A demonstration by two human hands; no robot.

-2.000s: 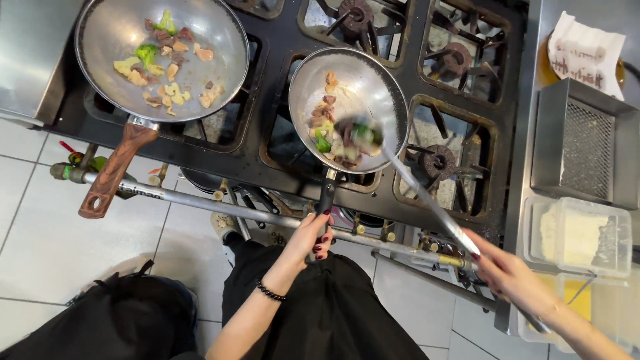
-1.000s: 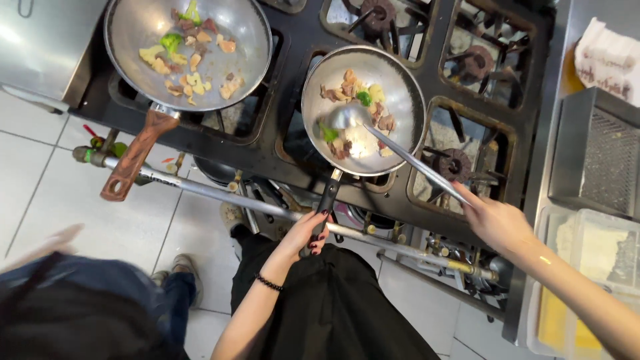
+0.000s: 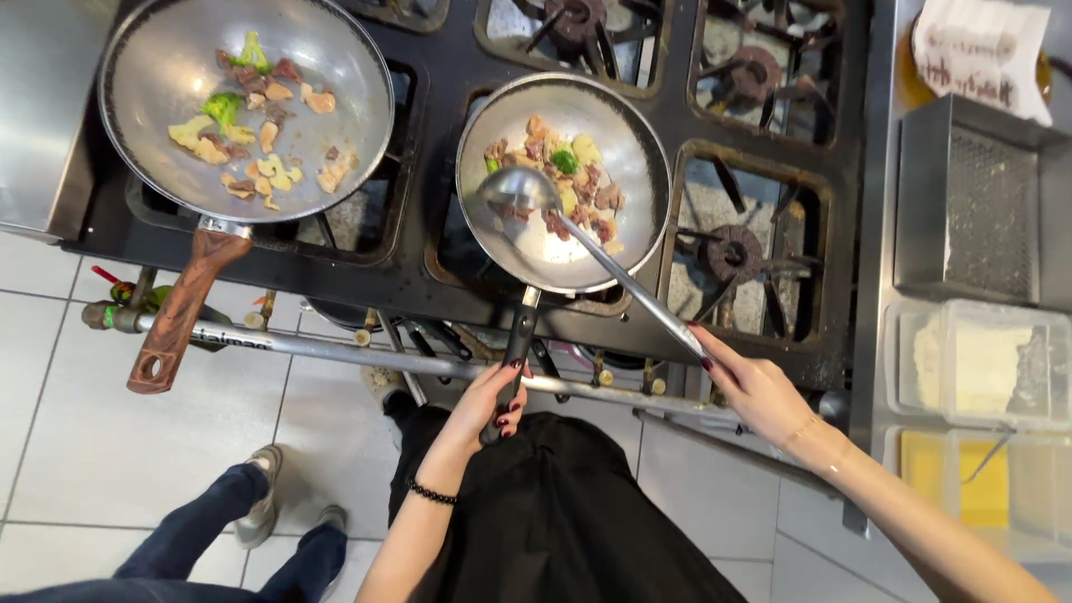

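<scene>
My left hand (image 3: 494, 404) grips the black handle of a frying pan (image 3: 615, 243) on the middle front burner. In that pan lie pieces of meat (image 3: 609, 197), a broccoli floret (image 3: 564, 162) and pale cauliflower-like pieces. A metal ladle (image 3: 641, 293) is held by its handle in my right hand (image 3: 749, 389); its bowl rests over the left part of the pan, rounded side up. To the left, a larger frying pan (image 3: 293, 134) with a wooden handle (image 3: 186, 306) holds similar meat, broccoli and pale pieces, and neither hand touches it.
A gas stove with bare burners (image 3: 731, 254) extends behind and right of the pans. A metal rail (image 3: 419, 363) runs along its front. At right stand a perforated metal container (image 3: 963, 201) and clear plastic tubs (image 3: 1005, 360). Another person's legs (image 3: 193, 519) are at lower left.
The ladle's bowl has moved to the left side of the middle pan, off the centre of the food. My left hand keeps its hold on the handle. The other person's legs now show more fully.
</scene>
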